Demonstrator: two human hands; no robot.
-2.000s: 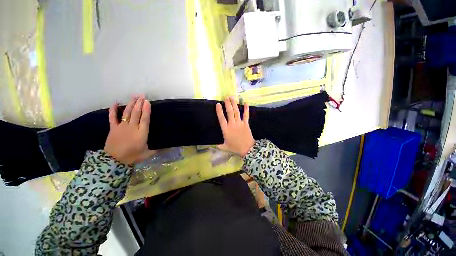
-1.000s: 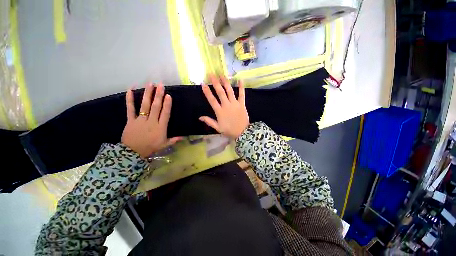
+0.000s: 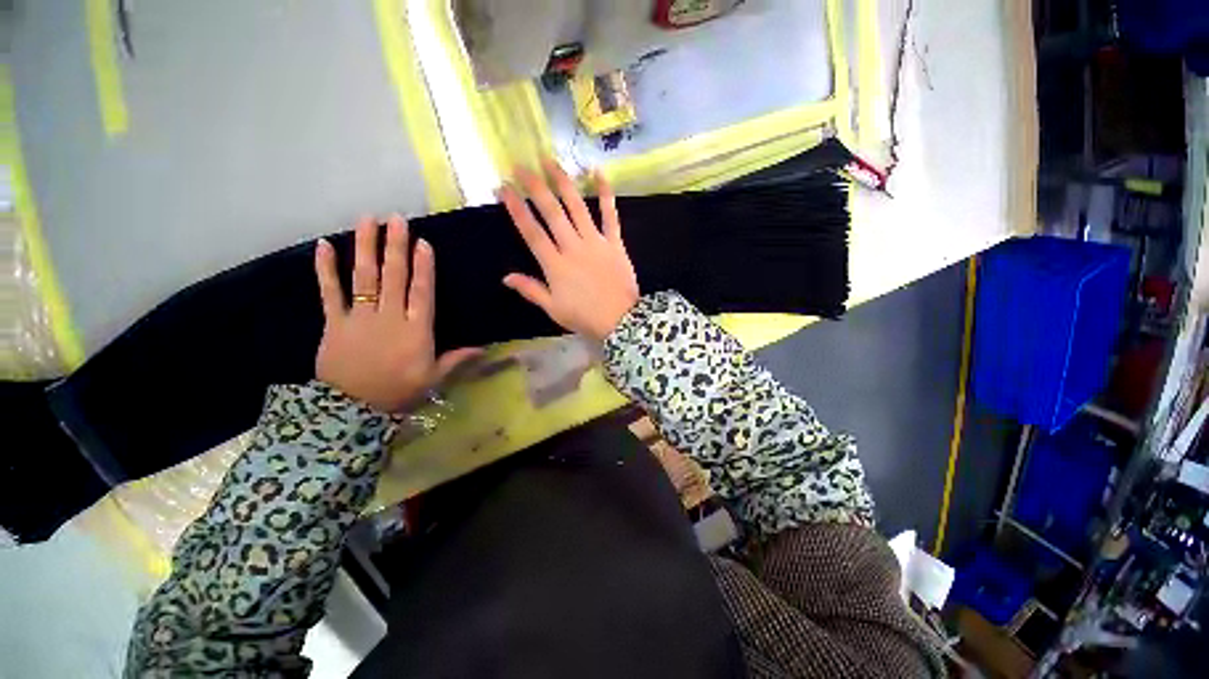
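A long bundle of black cut pieces (image 3: 265, 318) lies across the front of the pale table, with its layered ends fanned out at the right. A thin tie strip (image 3: 85, 432) crosses it near the left end. My left hand (image 3: 377, 318) lies flat on the bundle, fingers spread, with a ring on one finger. My right hand (image 3: 578, 259) lies flat on it further right, fingers spread, its fingertips past the bundle's back edge. Neither hand grips it. The thread snips (image 3: 868, 173) lie at the bundle's right end, partly covered.
The sewing machine head (image 3: 530, 29) is cut off at the top edge. A yellow fixture block (image 3: 603, 104) stands under it. Yellow tape (image 3: 418, 106) edges the grey sheet (image 3: 252, 120). A blue crate (image 3: 1047, 332) stands off the table at the right. Crumpled clear plastic (image 3: 199, 497) lies at the table's front left.
The view has shifted, and the machine head has moved up out of the picture. The bundle's right end has straightened, with its layers fanned. The left hand has moved right along the bundle since the earliest frame.
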